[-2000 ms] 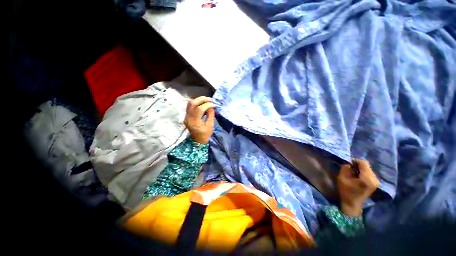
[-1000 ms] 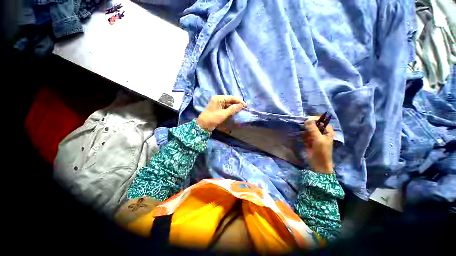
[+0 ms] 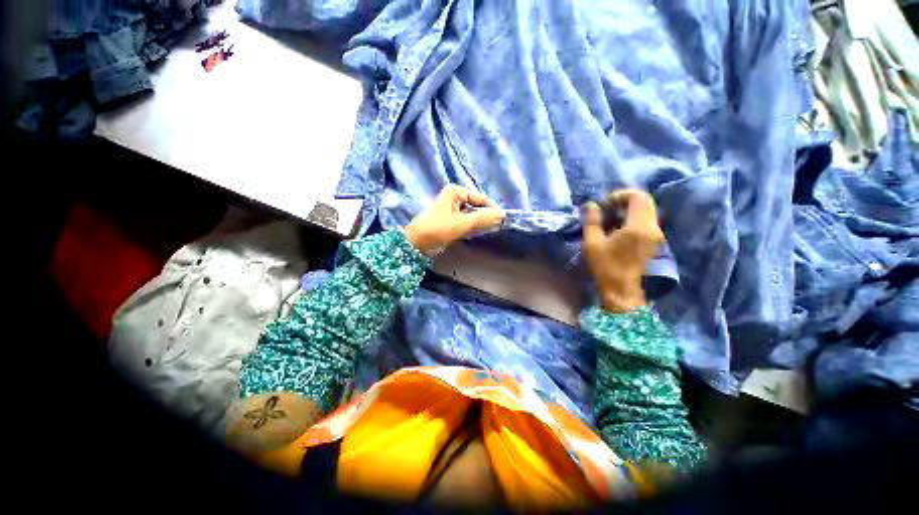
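Note:
A light-blue shirt (image 3: 605, 111) lies spread over the table, its lower edge towards me. My left hand (image 3: 453, 219) pinches the hem (image 3: 542, 220) between thumb and fingers. My right hand (image 3: 622, 241) is at the right part of the same hem, with thumb and fingers bent over the cloth; it is slightly blurred. A short stretch of hem runs between the two hands. Something dark shows among the right fingers, too blurred to name. More light-blue cloth (image 3: 484, 337) hangs below the table edge over my lap.
A white tabletop (image 3: 262, 111) at the upper left bears small red and dark bits (image 3: 215, 58). Darker denim (image 3: 111, 50) lies at the far left. An off-white buttoned garment (image 3: 212, 302) and a red shape (image 3: 101, 262) are lower left. Pale garments (image 3: 867, 70) lie upper right.
The view has shifted so that the shirt is more central. Both hands have moved closer together along the hem. The dark tool seen in my right hand a second ago is now mostly hidden.

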